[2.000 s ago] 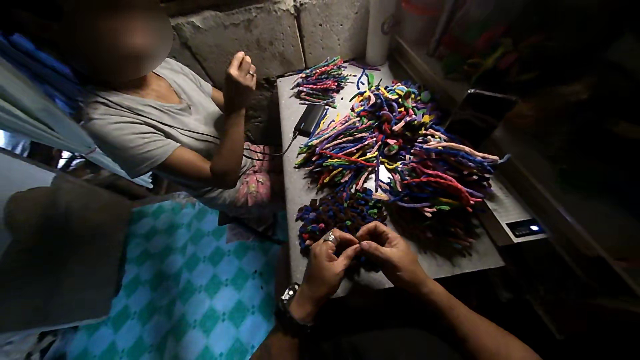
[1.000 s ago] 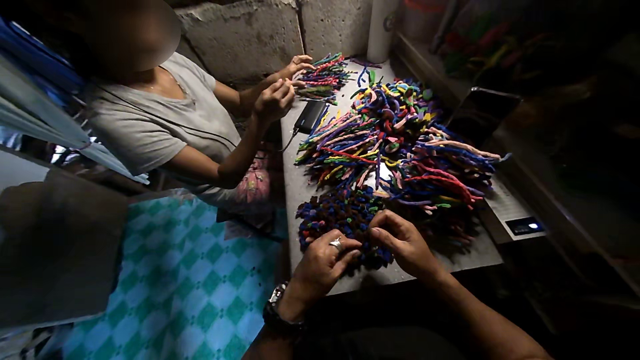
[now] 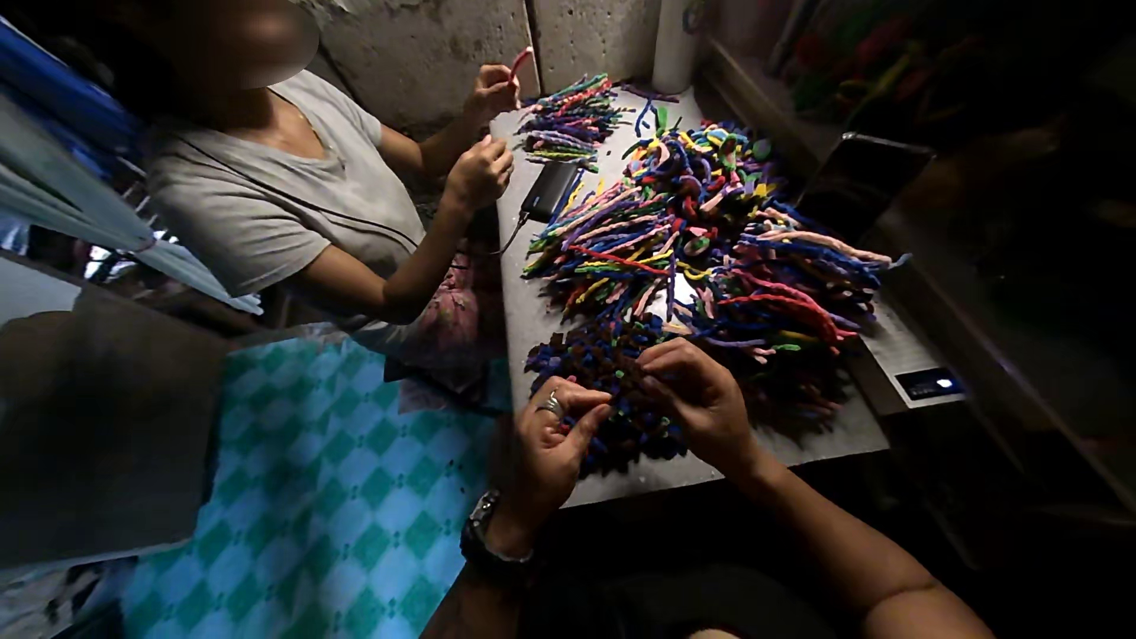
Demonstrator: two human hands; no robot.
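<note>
Over a dark mass of short brown and blue fabric pieces (image 3: 612,355) at the table's near edge, my left hand (image 3: 559,435), with a ring and a wristwatch, has its thumb and index fingertip together. My right hand (image 3: 701,399) is just to the right, thumb and fingers pinched close above the same pieces. Whether either hand holds a small piece is too dark to tell. Beyond them lies a big heap of long, multicoloured, cord-like fabric strips (image 3: 621,231). A smaller bundle of such strips (image 3: 572,115) rests at the table's far left.
A co-worker (image 3: 257,169) sits at the left, hands raised near the small bundle, one with a pinkish strip. A black power bank or similar device (image 3: 550,191) with a cable lies on the table (image 3: 524,337). A dark phone-like slab (image 3: 865,177) and a lit display (image 3: 929,383) are at the right.
My hands, nearly touching two seconds ago, are now apart. The co-worker's hands reached to the small bundle one second ago; now one is raised with a pinkish strip.
</note>
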